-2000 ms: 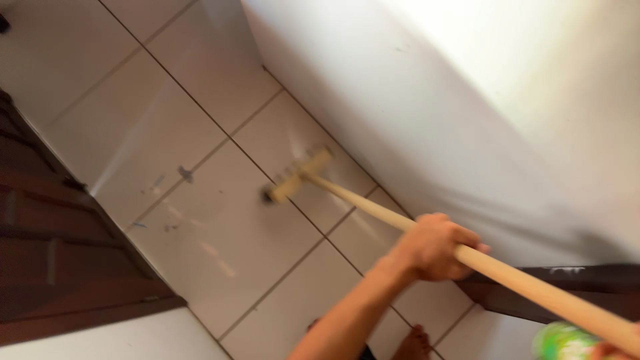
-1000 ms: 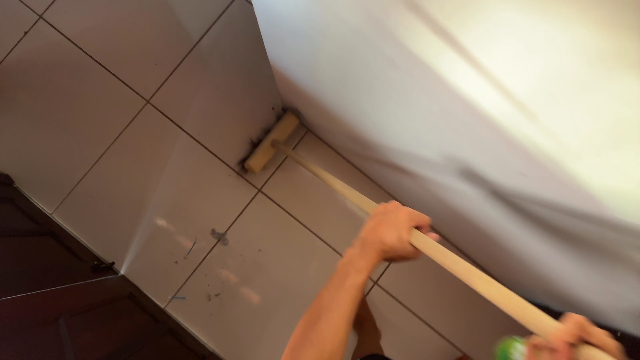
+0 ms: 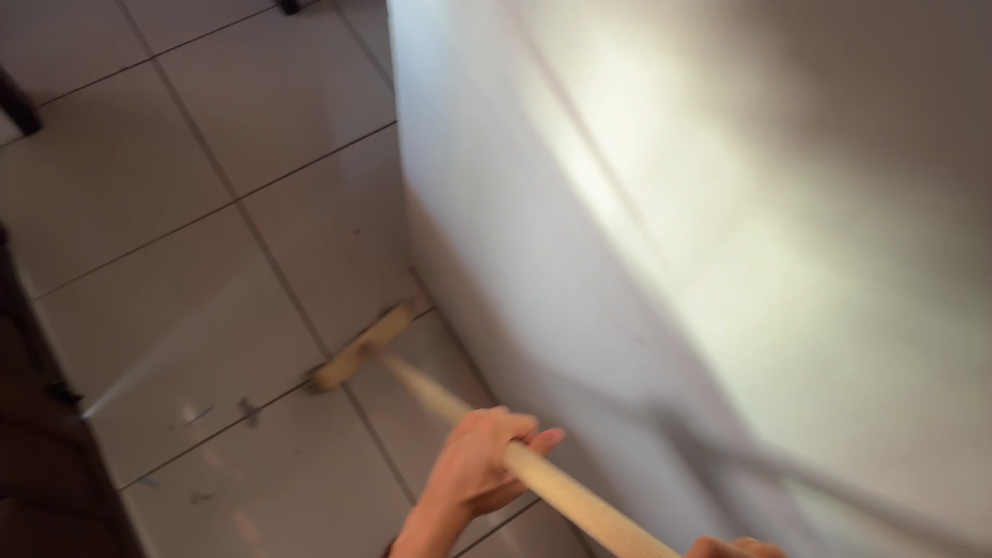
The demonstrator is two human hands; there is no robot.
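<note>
A push broom with a pale wooden head (image 3: 366, 347) and dark bristles rests on the tiled floor, near the foot of a white wall. Its long wooden handle (image 3: 593, 504) slants down to the lower right. My left hand (image 3: 490, 459) is closed around the middle of the handle. At the bottom edge, my right hand (image 3: 735, 548) is at the upper part of the handle, mostly cut off by the frame. Small scraps of debris (image 3: 248, 411) lie on the tiles to the left of the broom head.
The white wall (image 3: 542, 256) rises along the right side, with a corner beyond the broom. A dark wooden panelled door (image 3: 46, 434) borders the floor at the left. Dark furniture legs (image 3: 17, 105) stand at the upper left and top.
The view has shifted, showing more floor beyond the wall corner. Both hands remain on the handle. The broom head was against the wall's foot one second ago and now sits slightly away from it.
</note>
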